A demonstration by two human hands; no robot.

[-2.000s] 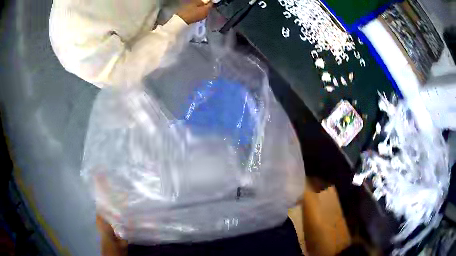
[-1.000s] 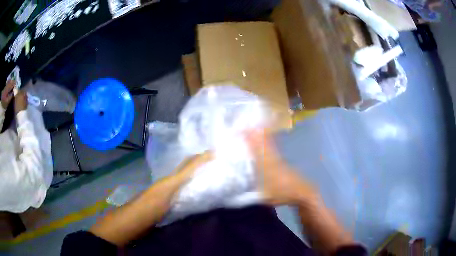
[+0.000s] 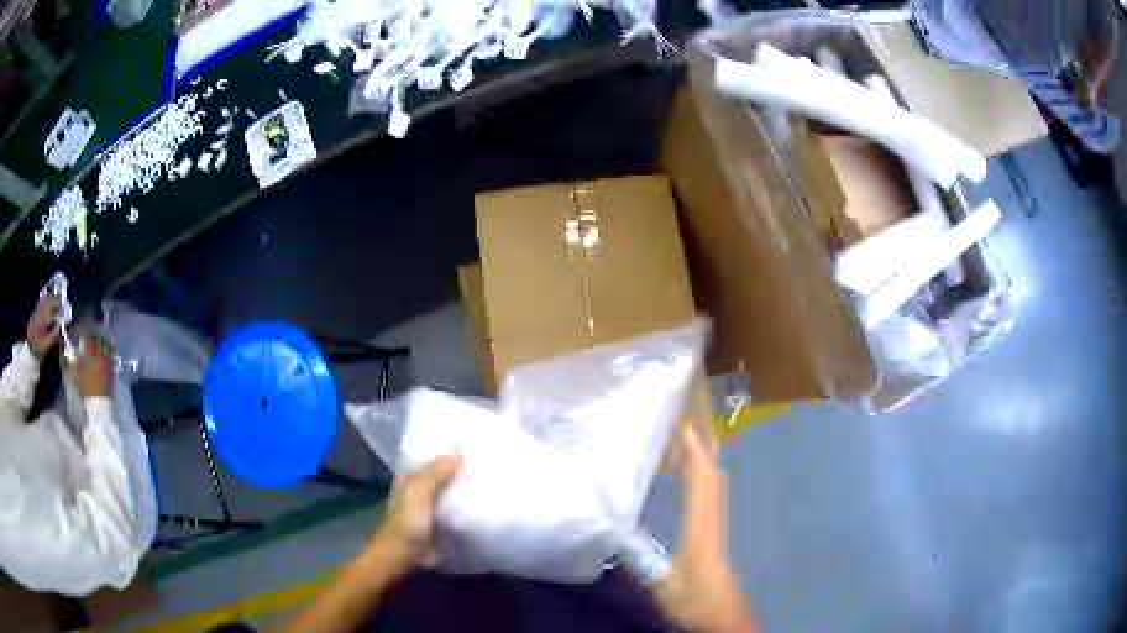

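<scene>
A large clear bag [image 3: 531, 495], bulging with white contents, is in front of my body at the lower middle. What is inside cannot be made out. My left hand [image 3: 424, 501] holds its left side, with the fingers on the plastic. My right hand [image 3: 698, 556] is at its right side, upright and slightly blurred, with part of the hand against the bag's edge. The bag's upper right corner stands up in front of a closed brown carton [image 3: 575, 266].
A blue stool [image 3: 270, 402] stands left, beside a seated person [image 3: 74, 495] in white. An open carton [image 3: 779, 247] with white foam strips [image 3: 853, 118] stands right. White leads [image 3: 457, 37], U-shaped pieces [image 3: 142, 161] and a housing [image 3: 279, 142] lie on the dark bench.
The view has turned from the bench to the cartons. The crumpled clear bag between my hands now shows as a full white bulk, and my hands have moved lower, to its sides.
</scene>
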